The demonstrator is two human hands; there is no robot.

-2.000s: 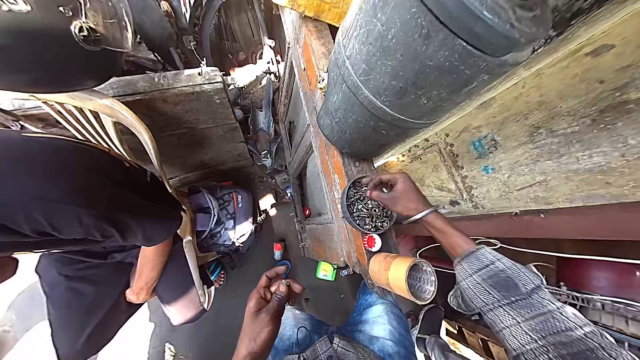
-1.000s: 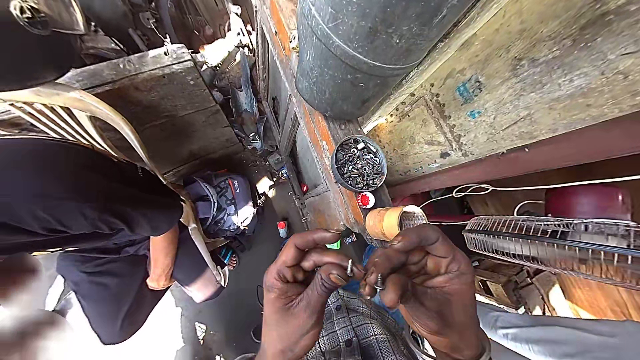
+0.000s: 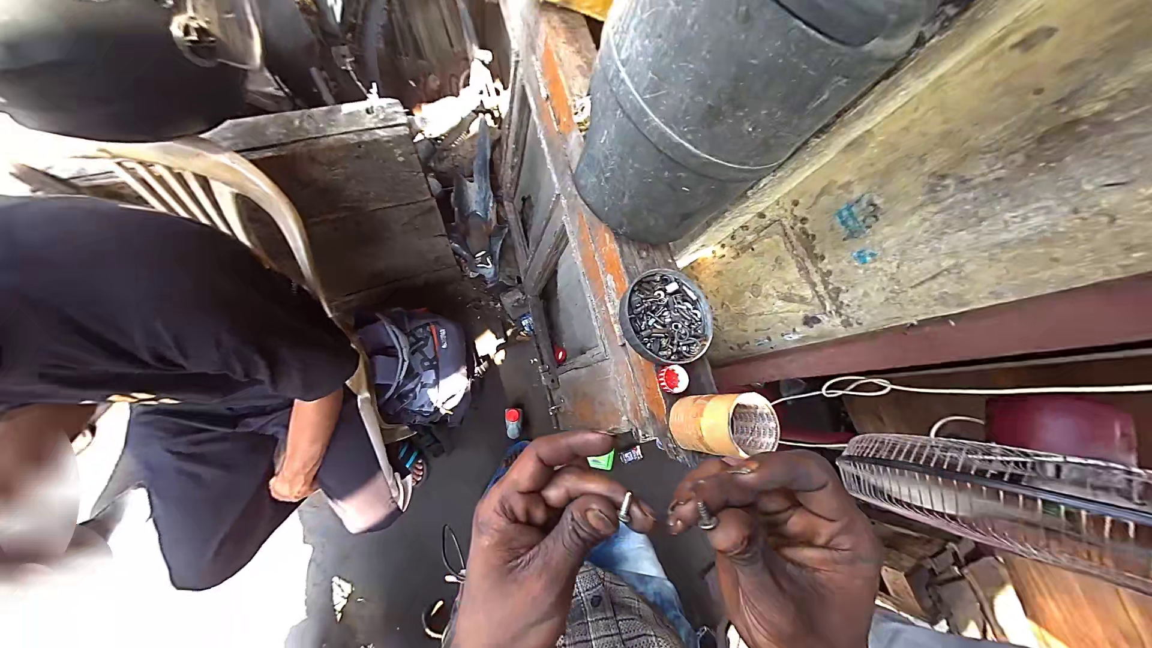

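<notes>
My left hand pinches a small metal screw between thumb and fingers, at the lower middle. Close beside it, my right hand holds another small screw with a wider head, also between thumb and fingers. The two hands are apart. Beyond them a round bowl full of loose screws, bolts and other small metal parts stands on the wooden ledge. A red and white cap lies just below the bowl, and near my right hand is an orange-yellow hollow cylinder.
A big dark drum stands on the ledge behind the bowl. A fan with a wire cage is at the right, below a white cable. At the left a person sits on a plastic chair, near a backpack.
Two seconds ago my right hand was at the bowl of metal parts. It has come back beside my left hand, and both now hold screws up in front of me.
</notes>
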